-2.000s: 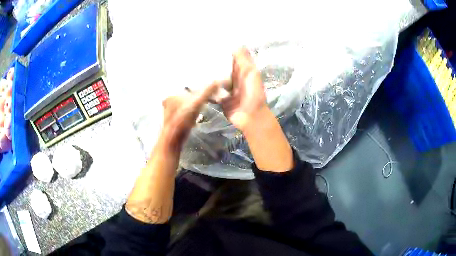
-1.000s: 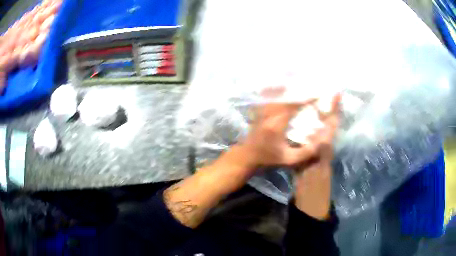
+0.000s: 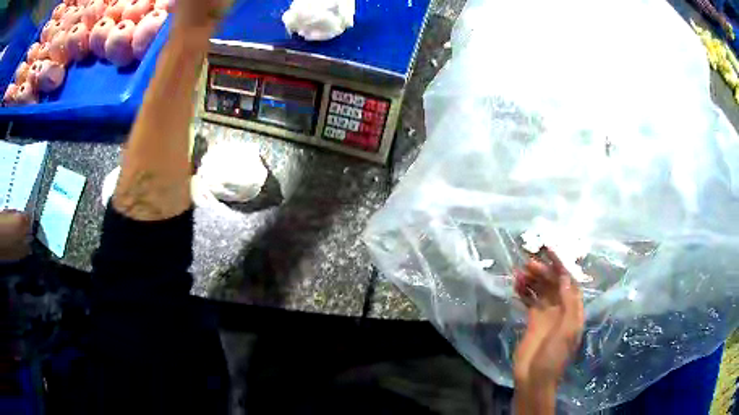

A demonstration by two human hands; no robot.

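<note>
A rough white lump (image 3: 318, 18) sits on the blue pan of the digital scale (image 3: 300, 105). My left hand (image 3: 200, 10) is at the top edge, mostly cut off, left of that lump; its fingers are hidden. Another white lump (image 3: 232, 172) lies on the counter below the scale, and one more shows partly behind my left forearm. My right hand (image 3: 551, 296) is at the mouth of the clear plastic bag (image 3: 454, 186), fingers loosely curled and seemingly empty, just below loose white scraps (image 3: 539, 237). Bright white material shows through the bag.
A blue tray (image 3: 89, 113) with rows of peach-pink pieces stands at the upper left. A white paper strip (image 3: 61, 211) and a notebook (image 3: 20, 174) lie at the left. Another person's hand (image 3: 13, 235) is at the left edge. Yellow pieces show at the upper right.
The view has shifted. My hands, earlier together over the bag with white material between them, are now apart: left up by the scale, right at the bag. A lump now sits on the pan.
</note>
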